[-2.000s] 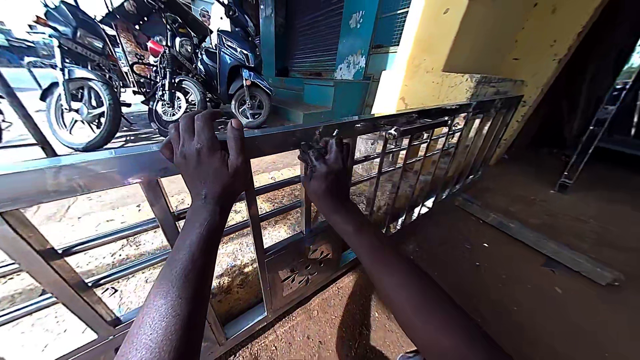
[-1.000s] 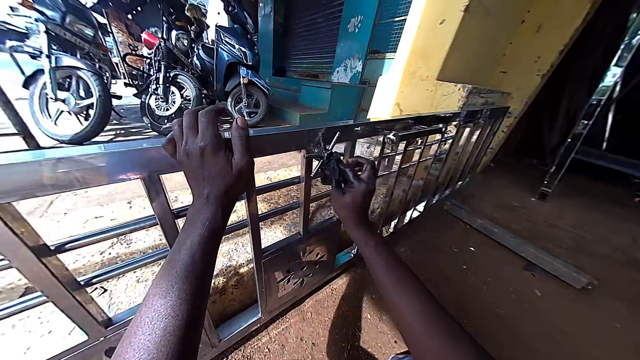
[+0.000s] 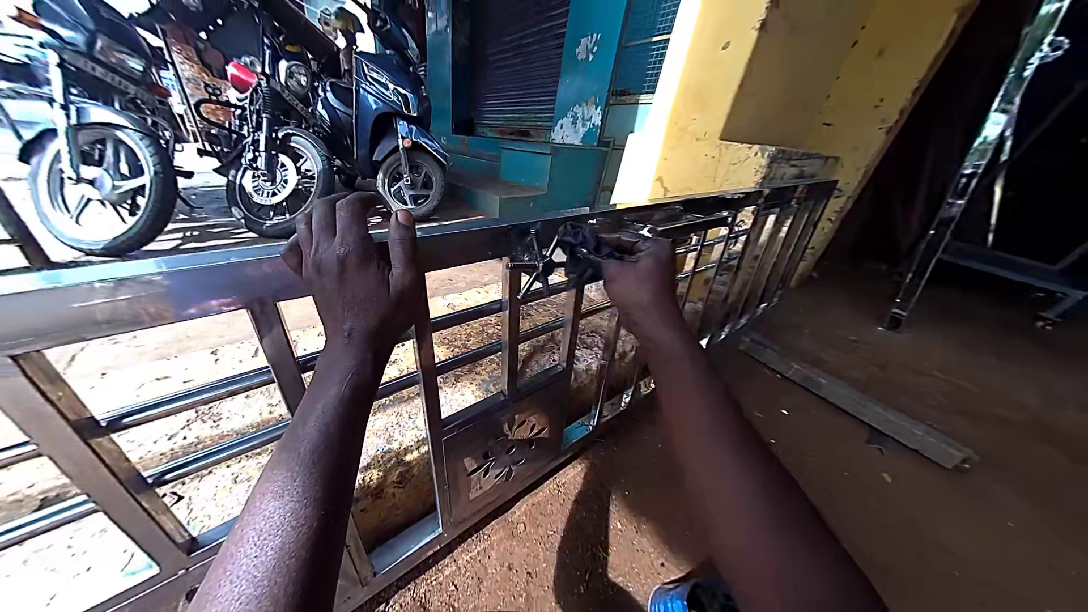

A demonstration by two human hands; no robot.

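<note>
A long metal railing panel (image 3: 476, 244) with vertical bars, round rails and a cut-out flower plate (image 3: 508, 455) stands across the view. My left hand (image 3: 353, 263) grips its top bar, fingers over the far side and thumb on top. Right of it, my right hand (image 3: 642, 276) pinches a dark crumpled cloth (image 3: 586, 253) close beneath the top bar. Beside the cloth, a small star-shaped metal ornament (image 3: 537, 263) shows between the bars. The fingertips of my right hand are partly hidden by the cloth.
Parked motorcycles (image 3: 110, 183) and a blue scooter (image 3: 387, 127) stand beyond the railing. A yellow wall (image 3: 722, 93) rises behind its far end. On the dirt floor at the right lie a long flat bar (image 3: 858, 404) and a metal stand's leg (image 3: 922, 255). A can (image 3: 671, 597) is at the bottom edge.
My right hand has shifted to the right of the star-shaped ornament, with the dark cloth now plainly visible in its fingers. My left hand has stayed on the top bar.
</note>
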